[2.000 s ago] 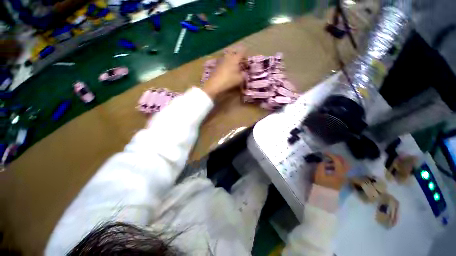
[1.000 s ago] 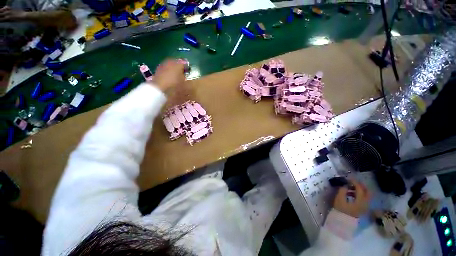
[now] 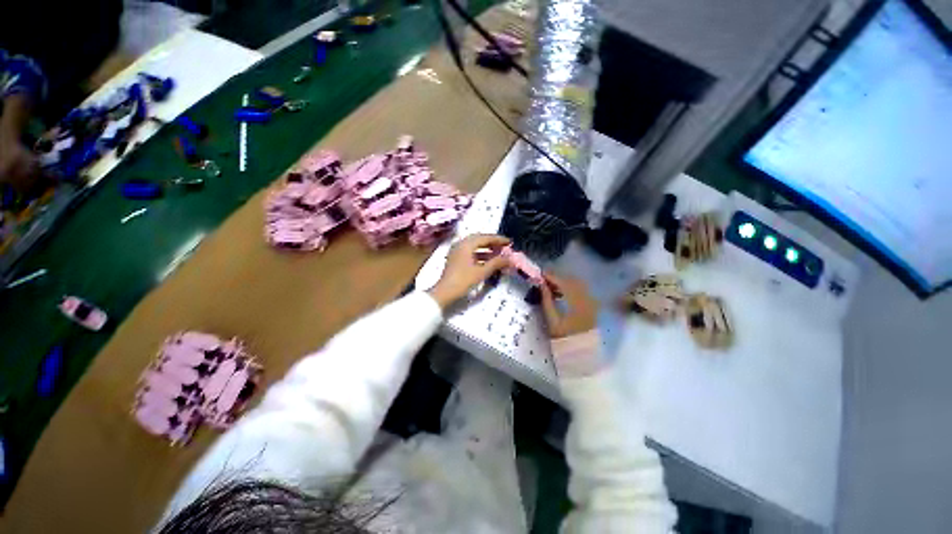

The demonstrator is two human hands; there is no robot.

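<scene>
A pink housing (image 3: 521, 265) lies between my two hands over the perforated work plate (image 3: 497, 325), just below the black round extraction nozzle (image 3: 545, 215). My left hand (image 3: 473, 268) grips its left end with thumb and fingers. My right hand (image 3: 569, 308) is at its right end with the fingertips touching it or very close; the contact is blurred. Dark locating blocks beside the housing are partly hidden by my hands.
A loose heap of pink housings (image 3: 381, 198) and a neat group (image 3: 196, 386) lie on the brown bench. Tan housings (image 3: 658, 298) sit right of my right hand, near the lit control panel (image 3: 774, 249). A silver duct (image 3: 562, 89) rises above the nozzle. A person's arm shows far left.
My left hand has moved from the green belt's edge across to the work plate and now grips a pink housing beside my right hand. The view has turned right, bringing the monitor in.
</scene>
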